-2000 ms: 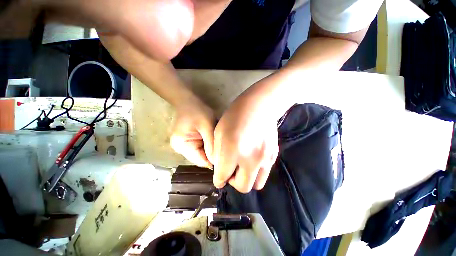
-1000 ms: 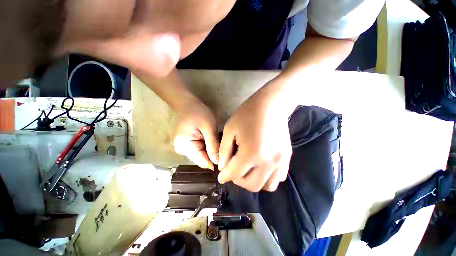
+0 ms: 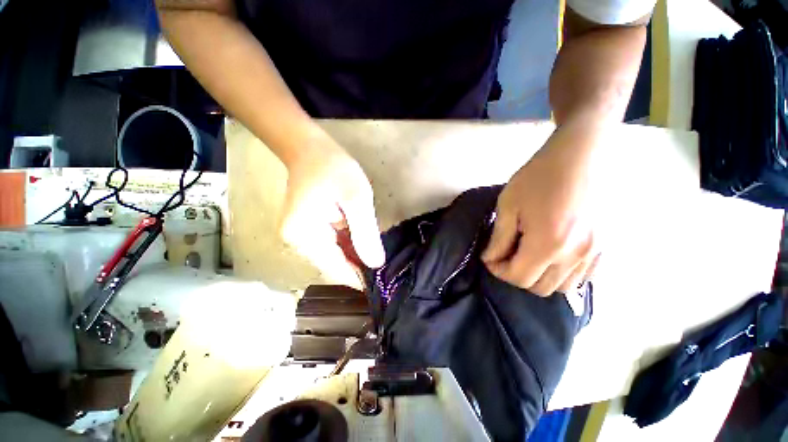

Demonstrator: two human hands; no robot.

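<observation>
A black fabric pouch (image 3: pixel 510 332) lies bunched on the pale table, with pale zipper lines across its upper part. Its left edge lies by the presser foot area (image 3: pixel 373 332) of the sewing machine. My left hand (image 3: pixel 549 229), at the right of the picture, grips the pouch's upper right part with curled fingers. My right hand (image 3: pixel 333 216), at the left, is overexposed; its thumb and fingertips are at the pouch's left edge, just above the needle area, and appear to pinch it. The needle is hidden.
The cream machine head (image 3: pixel 216 354) fills the bottom left. Red-handled snips (image 3: pixel 121 263) and black looped scissors (image 3: pixel 155 194) lie on the machine. A black pouch stack (image 3: pixel 739 112) is at upper right; a narrow black zippered piece (image 3: pixel 704 358) is at lower right.
My left hand has moved right, away from my right hand, uncovering the pouch's zippered upper part. The pouch's top is spread and folded differently. The blurred skin at upper left has left the view.
</observation>
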